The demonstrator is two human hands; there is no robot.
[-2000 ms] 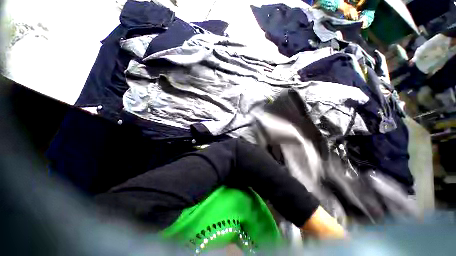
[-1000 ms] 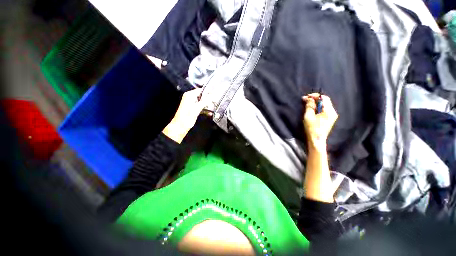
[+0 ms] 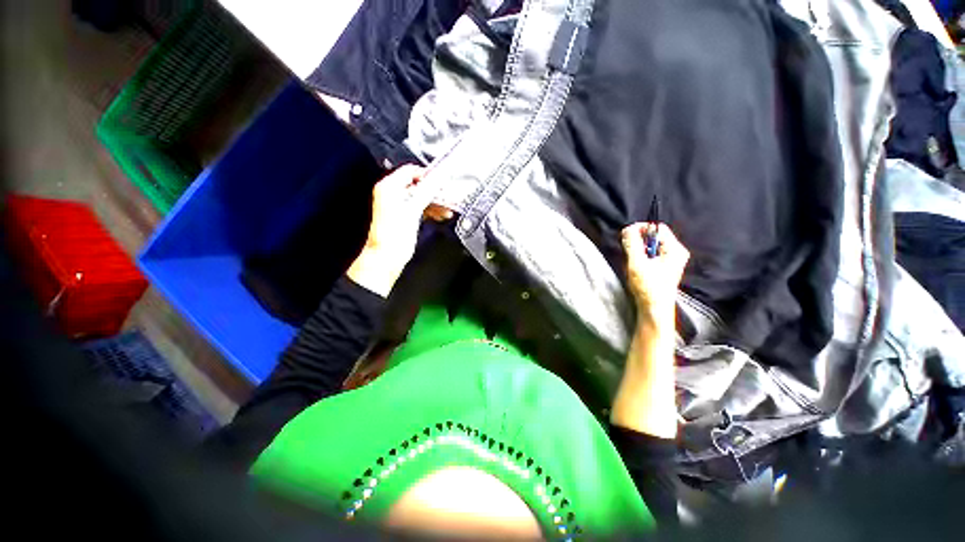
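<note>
A grey denim jacket (image 3: 534,228) lies spread open on the table with its smooth black lining (image 3: 688,116) facing up. Its stitched waistband (image 3: 519,132) runs from the top down to my left hand. My left hand (image 3: 397,217) grips the waistband's end, at the table's front edge. My right hand (image 3: 654,259) is closed around small dark thread snips (image 3: 652,241) with a blue glint, mostly hidden in the fingers. Their dark tips point up over the lining. Small metal buttons show along the jacket's near edge.
A blue plastic bin (image 3: 201,281) with dark cloth inside stands below the table edge at left. A green crate (image 3: 132,159) and a red container (image 3: 79,265) are beyond it. Navy garments (image 3: 376,79) lie at upper left; more grey and navy garments lie at right.
Since two seconds ago the jacket has been opened to its lining, and both hands have come into view. Over the last second my right hand moved slightly down and left.
</note>
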